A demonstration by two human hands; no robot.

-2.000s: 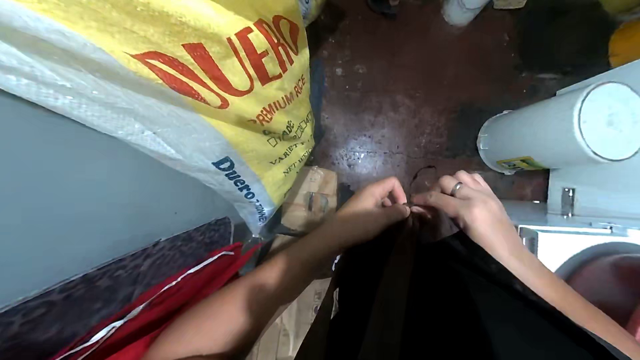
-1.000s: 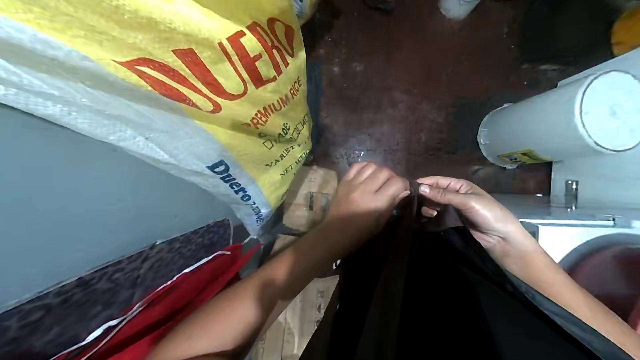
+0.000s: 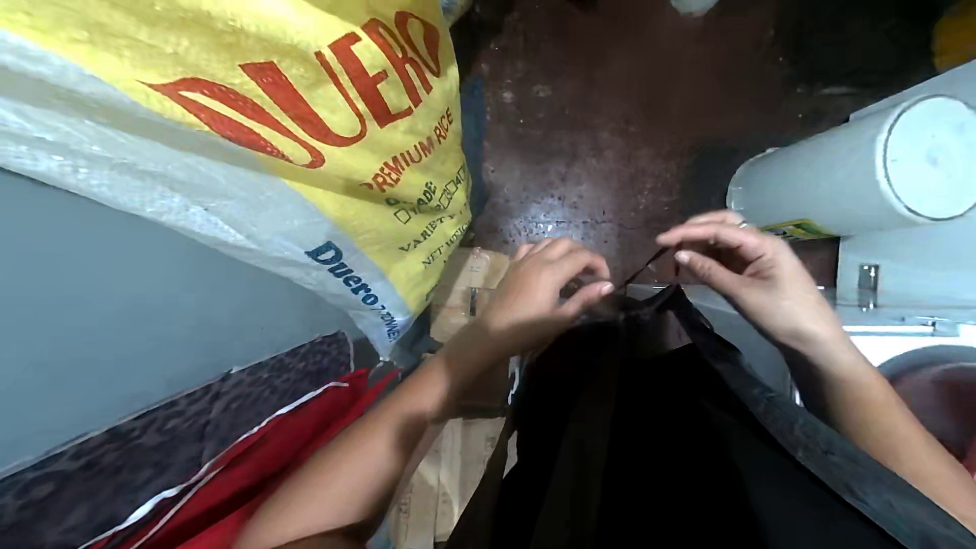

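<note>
A large piece of black cloth [image 3: 656,435] hangs below my hands, its gathered upper edge lying between them. From that edge a thin dark cord [image 3: 646,267] runs up to my right hand [image 3: 751,267], which pinches it between thumb and fingers; a ring shows on one finger. Beside the edge, on the left, is my left hand [image 3: 553,286], its thumb and fingers curved with a gap between them. Whether its fingertips touch the cloth is not clear.
A yellow and white rice sack [image 3: 343,152] fills the upper left. Cardboard boxes [image 3: 465,297] lie beneath my left forearm. Red fabric [image 3: 305,450] is at lower left. A white cylindrical container [image 3: 854,171] lies at right, above a white appliance [image 3: 915,335]. The dark red floor [image 3: 610,114] lies beyond.
My hands, close together at the cloth's edge before, have moved apart. My right hand has risen with the thin cord between its fingers, and my left hand's fingers have loosened.
</note>
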